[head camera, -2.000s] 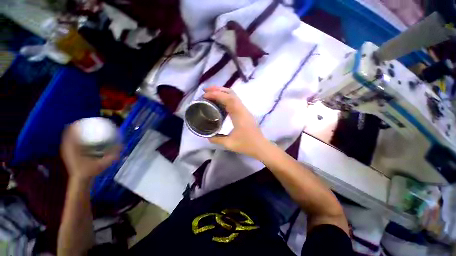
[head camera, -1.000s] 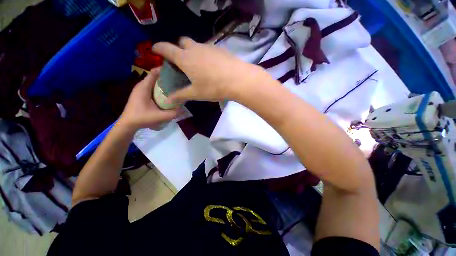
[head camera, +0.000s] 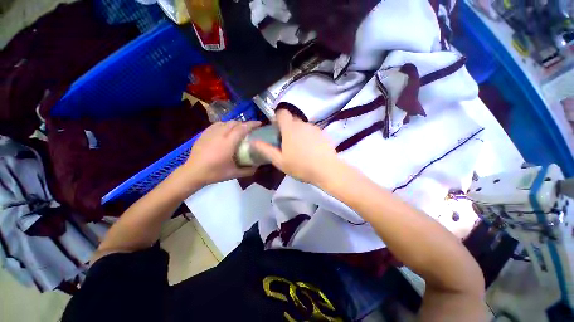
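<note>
A grey metal cup (head camera: 259, 143) with a pale end is held between both hands, over the left edge of the sewing table. My left hand (head camera: 217, 151) is around its pale end, and my right hand (head camera: 301, 146) grips its grey part from the right. The fingers hide much of the cup, and it is slightly blurred. A white garment piece (head camera: 440, 141) with maroon stripes and a dark seam line lies on the table beyond my right hand.
A white sewing machine (head camera: 513, 188) with a lit needle area stands at the right. A blue basket (head camera: 135, 72) with maroon fabric (head camera: 119, 144) is at the left. Grey cloth (head camera: 31, 214) lies at the far left. A blue panel (head camera: 522, 119) runs along the upper right.
Earlier each hand held a separate piece, a cup and a pale blurred object; these were then brought together. Since then both hands have shifted right and slightly down with the cup.
</note>
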